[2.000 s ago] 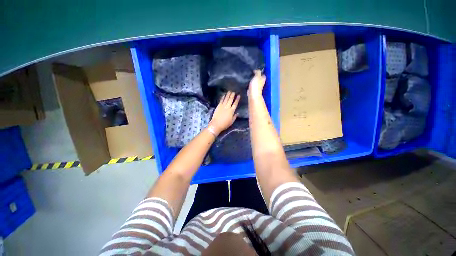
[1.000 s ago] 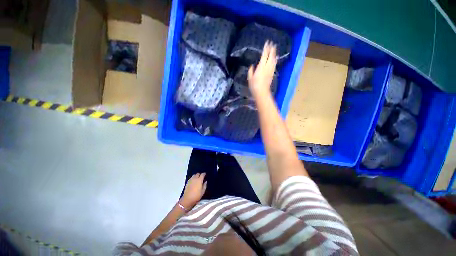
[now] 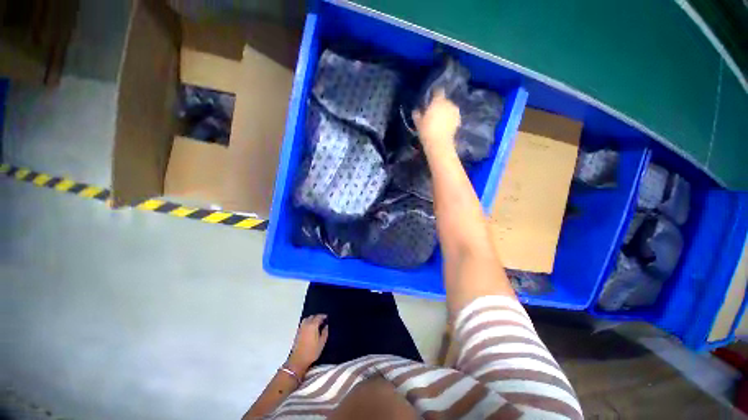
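Observation:
Several grey patterned packing bags with dark contents lie in the blue plastic bin in front of me. My right hand is inside the bin at the upper right, its fingers closed on a crumpled dark packing bag. The fingertips are partly hidden by the hand and the film. My left hand hangs by my left thigh outside the bin, small in view, with nothing visible in it; its fingers are not clear.
A second blue bin stands to the right with a cardboard sheet and bags in it. A third bin is farther right. An open carton stands left. A green bench top runs behind. Yellow-black tape marks the floor.
My left hand has left the bin and dropped to my side. My right hand went from resting flat over the bags to gripping one at the upper right. The view has turned and shifted.

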